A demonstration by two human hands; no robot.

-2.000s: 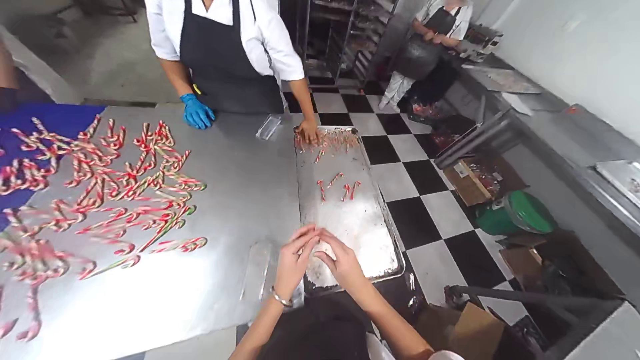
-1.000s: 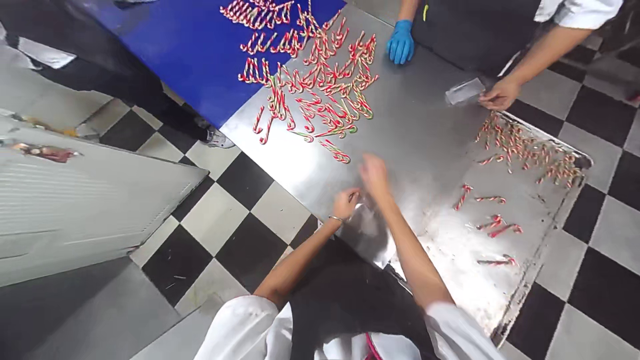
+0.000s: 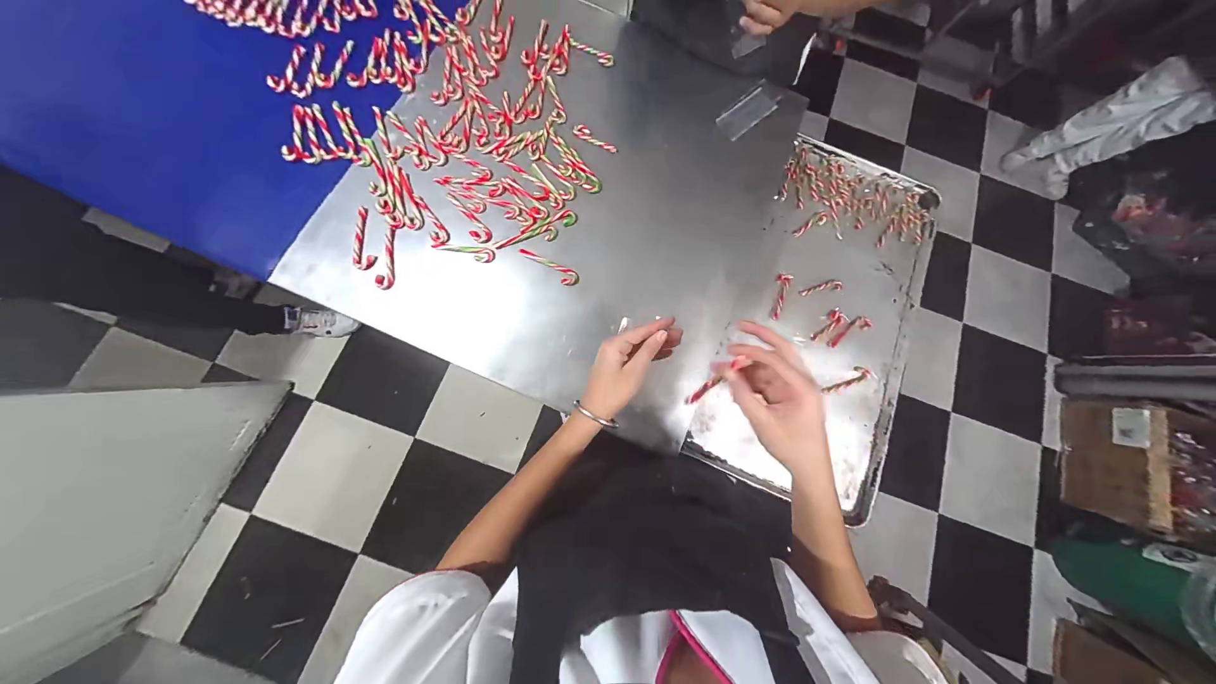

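Note:
My right hand point(image 3: 781, 394) is over the near part of a metal baking tray point(image 3: 883, 418), thumb and fingers on a small red-and-white candy cane point(image 3: 707, 388). My left hand point(image 3: 629, 366), with a bracelet at the wrist, is over the steel table point(image 3: 665, 218); its fingers are bent together, and whether something small and clear is between them I cannot tell. Several loose candy canes point(image 3: 836, 328) lie mid-tray, and a dense group of small ones point(image 3: 855, 199) fills its far end. Many larger candy canes point(image 3: 494, 190) are spread at the left of the table.
A blue sheet point(image 3: 142, 123) covers the table's left part, with candy canes on it. Clear plastic pieces point(image 3: 749, 109) lie near the far edge, below another person's hand point(image 3: 768, 14). Cardboard boxes point(image 3: 1107, 465) and a green bucket point(image 3: 1102, 579) stand on the right.
The view has swung about. My hands, close together two seconds ago, are now apart, the right one over the tray with a candy cane. The other person's hand has left the tray's far end.

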